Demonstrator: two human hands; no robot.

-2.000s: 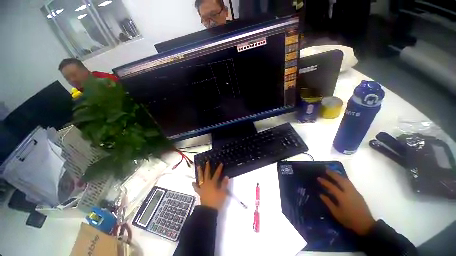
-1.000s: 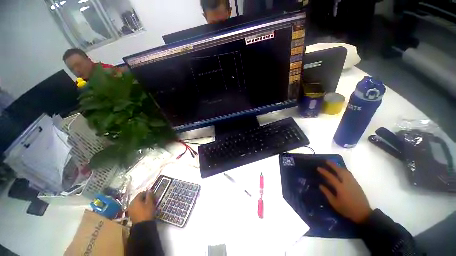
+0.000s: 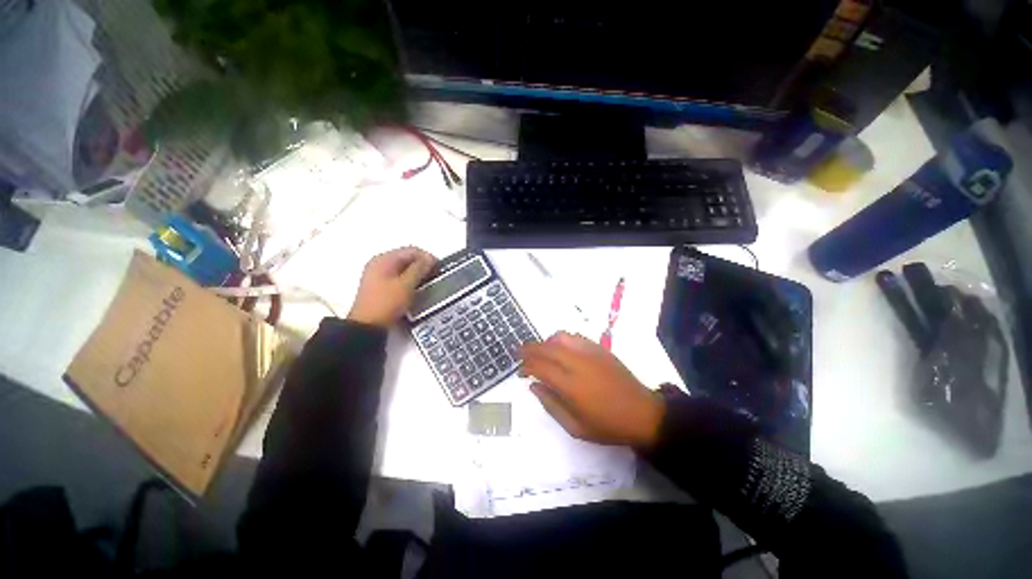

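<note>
The silver-grey calculator lies tilted on the white desk in front of me. My left hand grips its upper left edge beside the display. My right hand is over its lower right side, with fingertips at the keys; the fingers are bent and hold nothing that I can see. A red pen lies on the paper just above my right hand, partly covered by it. A small grey-green square lies below the calculator. The white paper has handwriting near its lower edge.
A black keyboard lies below the monitor. The dark mouse pad is at right, with a blue flask and black pouch beyond. A brown "Capable" notebook, blue item, file basket and plant are at left.
My right hand has left the mouse pad and moved left to the calculator. My left hand went from the keyboard to the calculator's left edge. The view has tipped down; the people are out of view.
</note>
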